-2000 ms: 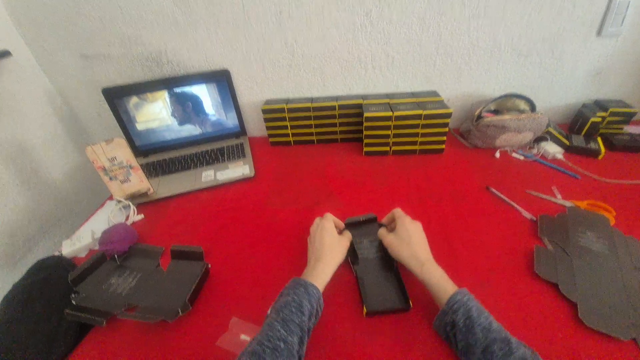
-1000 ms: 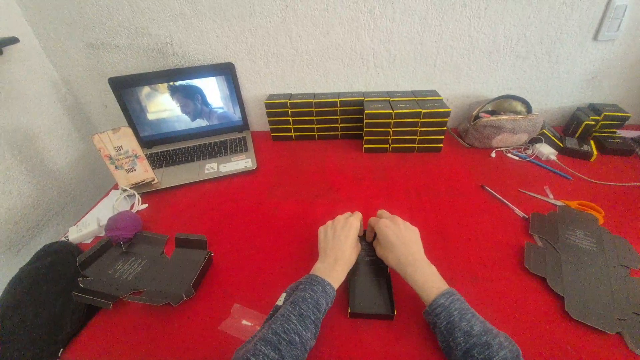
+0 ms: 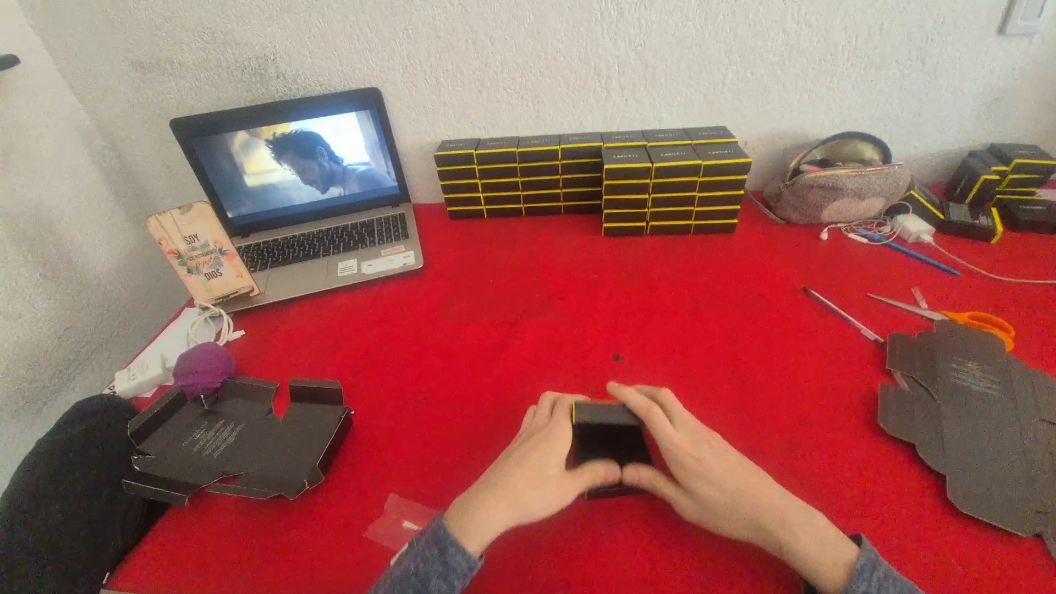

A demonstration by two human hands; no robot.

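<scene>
A small black cardboard box (image 3: 610,441) with a yellow edge stands at the near middle of the red cloth, between both hands. My left hand (image 3: 549,470) grips its left side and my right hand (image 3: 676,454) its right side, the two thumbs meeting at its near face. Part of the box is hidden by the fingers. To the left lies a partly folded black cardboard blank (image 3: 239,441), with a purple ball-shaped thing (image 3: 204,371) at its back edge. Flat black cardboard blanks (image 3: 973,412) lie at the right.
Stacked black and yellow boxes (image 3: 672,194) stand by the wall, beside a laptop (image 3: 330,264). At the right are orange-handled scissors (image 3: 973,322), pens, a pouch (image 3: 837,186), a white charger and more boxes (image 3: 1002,177). A clear plastic piece (image 3: 400,521) lies near my left sleeve.
The long open black tray between my hands has been folded up into a shorter box shape. My hands have moved from its far end to its two sides.
</scene>
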